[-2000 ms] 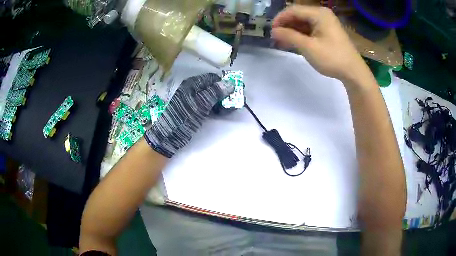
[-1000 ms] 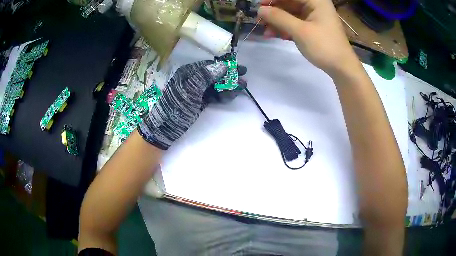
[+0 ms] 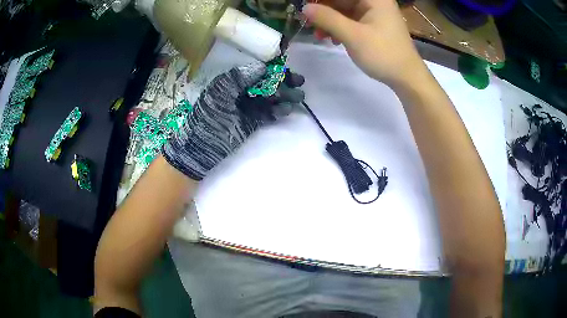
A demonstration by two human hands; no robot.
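My left hand [image 3: 227, 115], in a grey-black striped glove, holds a small green circuit board [image 3: 268, 79] at the top centre, solder side up. The board's top edge is at the dark tip of the soldering iron [image 3: 285, 43]. A black DC cord [image 3: 349, 166] runs from under the glove to a bundled coil with its plug on the white sheet. My right hand [image 3: 360, 28], bare, is above and right of the board, thumb and fingertips together near the iron. A very thin strand, apparently solder wire [image 3: 299, 32], shows at its fingertips.
A tan cone with a white tube [image 3: 248, 36] hangs at upper left. Loose green boards [image 3: 158, 128] lie left of the white sheet [image 3: 311, 217]. More boards [image 3: 63, 133] stand on the black surface [image 3: 46, 186]. A black cord pile [image 3: 539, 158] lies at right. A brown board [image 3: 463, 40] is at top right.
My right hand has come from open and apart to pinching a thin strand near the iron. My left hand has raised and tilted the board towards the iron tip. The coil has shifted slightly with the view.
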